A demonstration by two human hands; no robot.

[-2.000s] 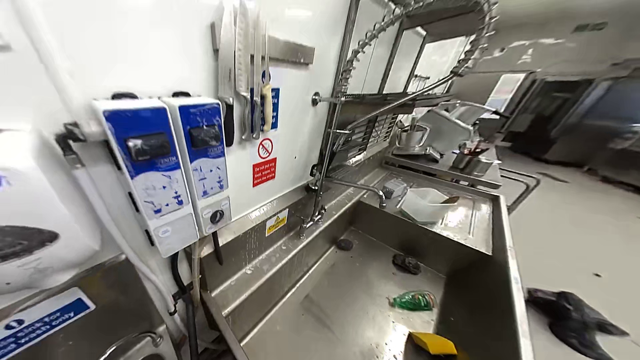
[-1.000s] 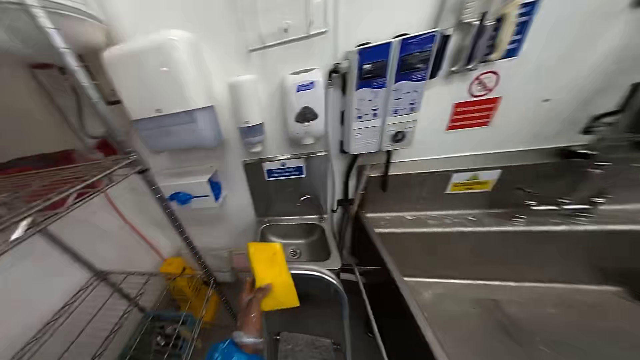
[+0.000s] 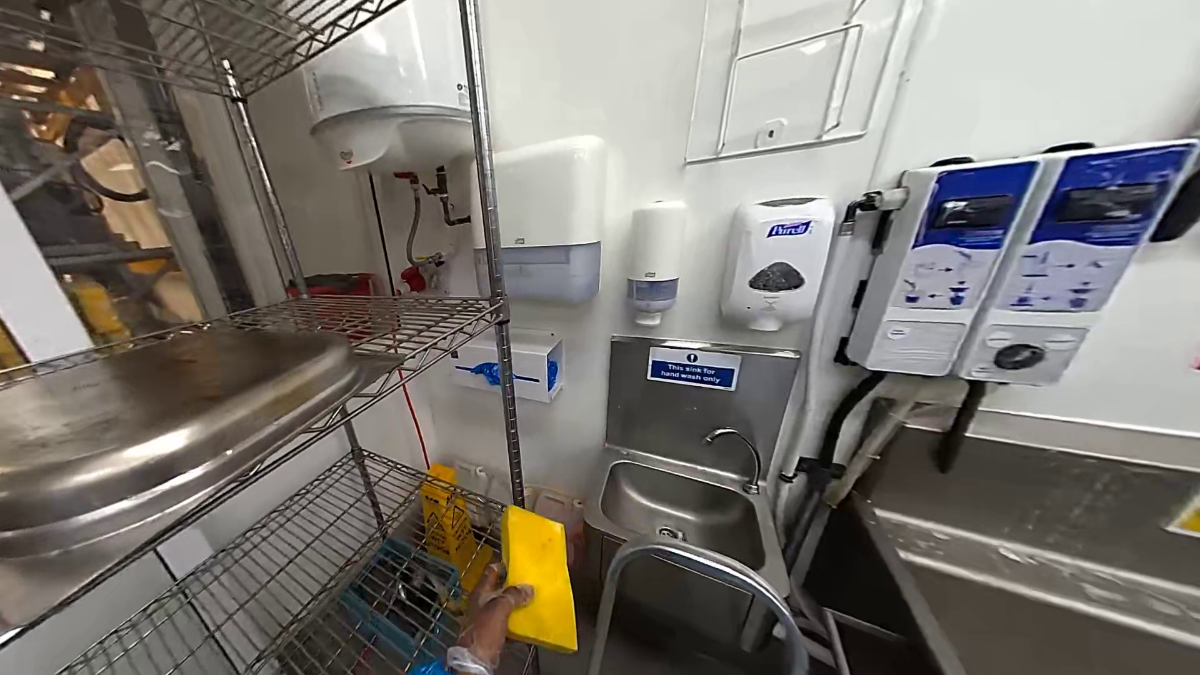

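Note:
A yellow sponge is gripped upright between the thumb and fingers of my left hand, low in the middle of the head view. That hand wears a clear glove, and a bit of blue shows at the wrist. It is beside the wire shelving unit, left of the small steel hand wash sink with its curved tap. My right hand is out of view.
Left, a large steel lid or pan rests on the shelf. A yellow wet-floor sign and a blue crate stand low behind the wires. A curved metal rail rises before the sink. A large steel sink lies right.
The view has swung far left from the large sink to the shelving. My left hand, not visible in the oldest frame, shows with the yellow sponge in the later two.

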